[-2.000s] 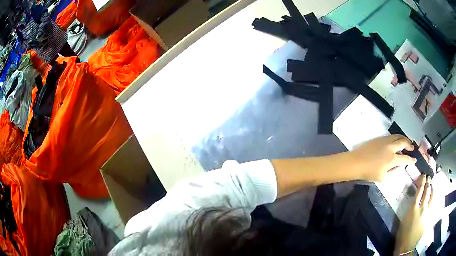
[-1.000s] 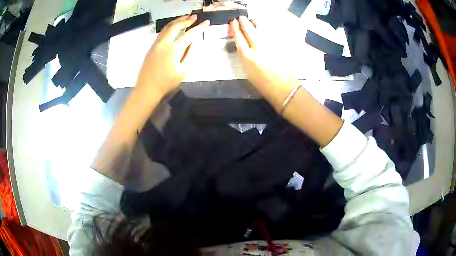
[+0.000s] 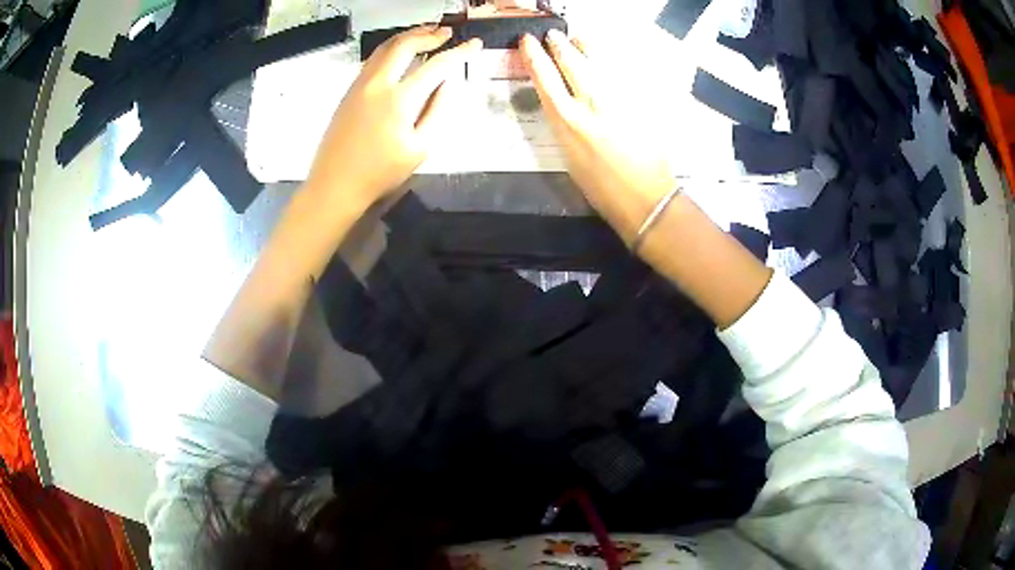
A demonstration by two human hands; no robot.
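Observation:
A short black strip (image 3: 506, 31) lies across the white machine bed (image 3: 490, 123) at the top centre, under the metal parts at the needle area (image 3: 510, 9). My left hand (image 3: 384, 111) has its fingertips on the strip's left part. My right hand (image 3: 579, 111) has its fingertips on its right part. Both hands are bare and hold the strip flat. The needle itself cannot be made out. A heap of black strips (image 3: 512, 334) lies between my forearms, nearer to me.
Long black strips (image 3: 184, 89) lie fanned in a pile at the left. A dense pile of short black pieces (image 3: 857, 167) covers the right side. The pale table edge (image 3: 45, 390) curves around. Orange fabric (image 3: 56, 523) is at the lower left, beyond the edge.
The view has swung from the left side to face the machine. Since one second ago, both hands have stayed on the strip, with only a slight shift in the picture.

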